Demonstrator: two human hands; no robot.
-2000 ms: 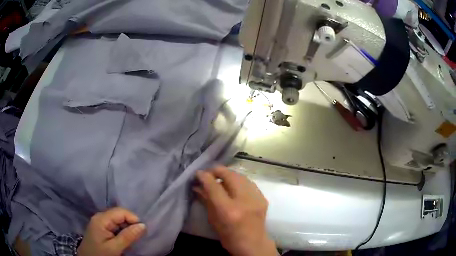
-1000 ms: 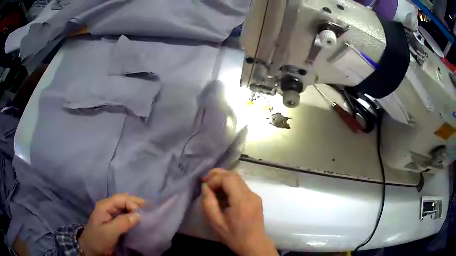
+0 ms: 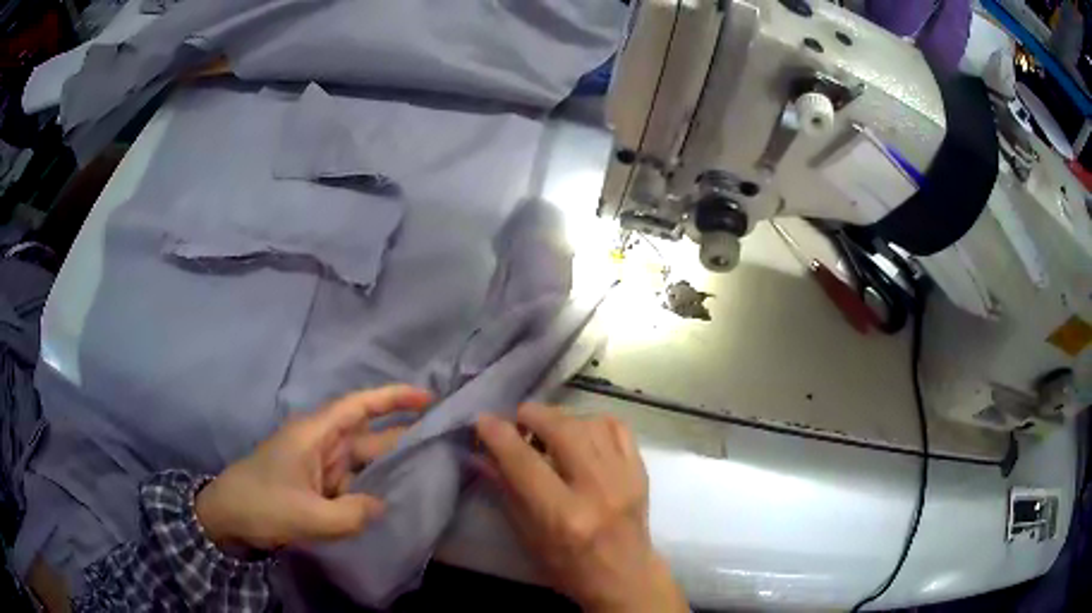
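Observation:
The lilac-grey garment panel (image 3: 222, 323) lies spread on the left of the table, its right side bunched into a folded edge (image 3: 503, 359) that runs up towards the glowing needle area. My left hand (image 3: 317, 473) is at the near end of this fold, thumb and fingers around the cloth. My right hand (image 3: 575, 491) pinches the fold's right side near the table's front edge. Some fingertips are hidden by cloth. A small pocket piece (image 3: 287, 228) stands off the panel. The lamp glare hides the needle.
The cream sewing machine head (image 3: 766, 132) stands at upper right. A red-handled tool (image 3: 844, 297) and black-handled scissors (image 3: 886, 281) lie beside it. A black cord (image 3: 920, 479) crosses the table front. More grey cloth (image 3: 395, 42) lies at the back.
My left hand has moved up and right along the fold, with its fingers more spread. My right hand stays near the same spot. The view has shifted slightly.

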